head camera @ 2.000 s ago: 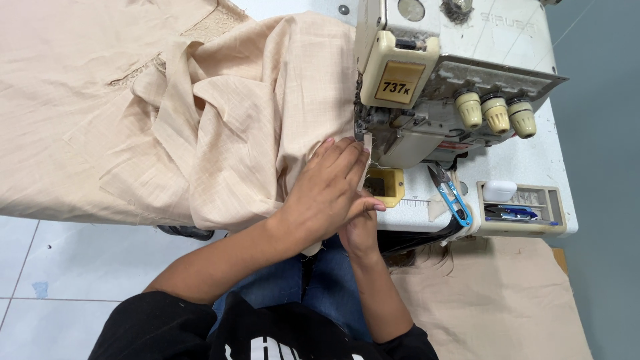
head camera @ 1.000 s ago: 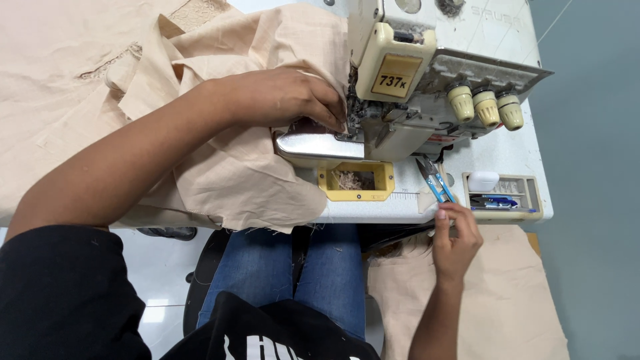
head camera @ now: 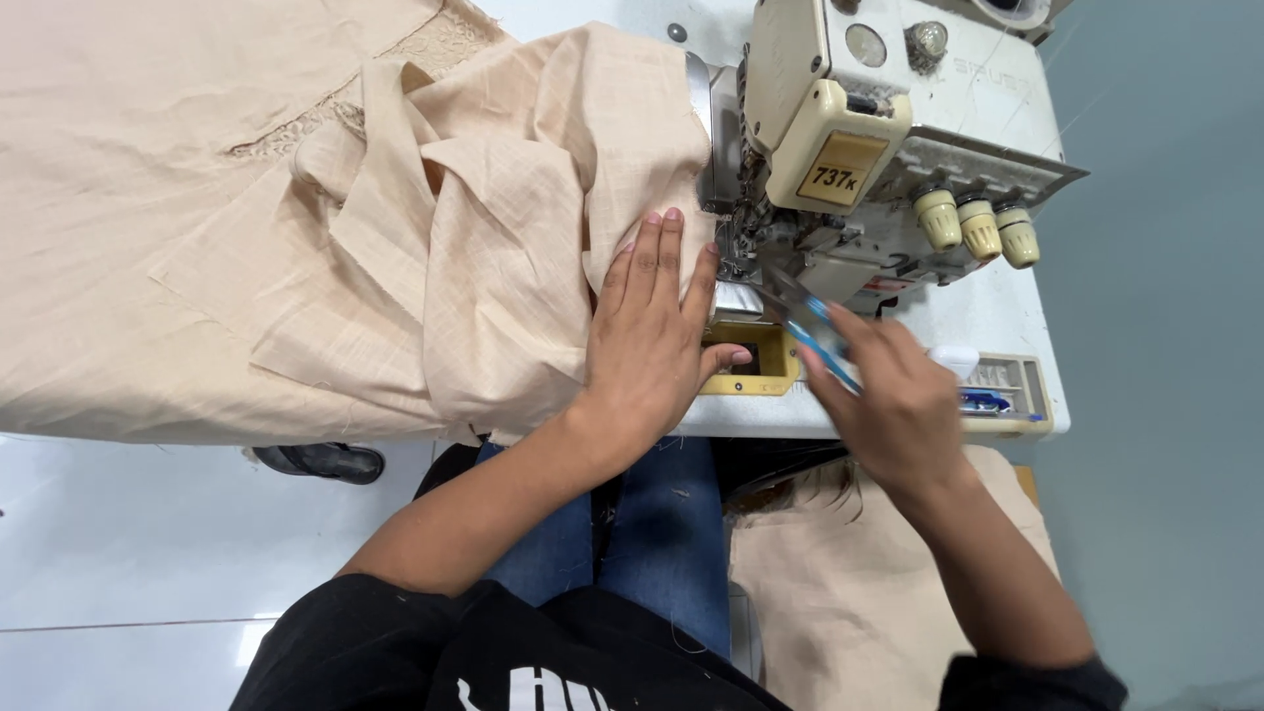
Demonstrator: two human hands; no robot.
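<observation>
Beige fabric lies bunched on the table, its right edge beside the presser foot area of an overlock sewing machine. Flat on that edge rests my left hand, fingers extended and a little apart, thumb over a yellow-framed recess. Blue-handled thread snips are in my right hand, their blurred blades pointing up and left near the needle area. Whether the blades touch a thread cannot be told.
Three cream tension knobs stick out from the machine's front. A small parts tray with blue items sits at the table's right end. More beige fabric hangs below, right of my legs. A black shoe is on the tiled floor.
My right hand has lifted the snips from beside the tray and brought them left to the needle area. My left hand has moved from the presser foot down onto the fabric edge.
</observation>
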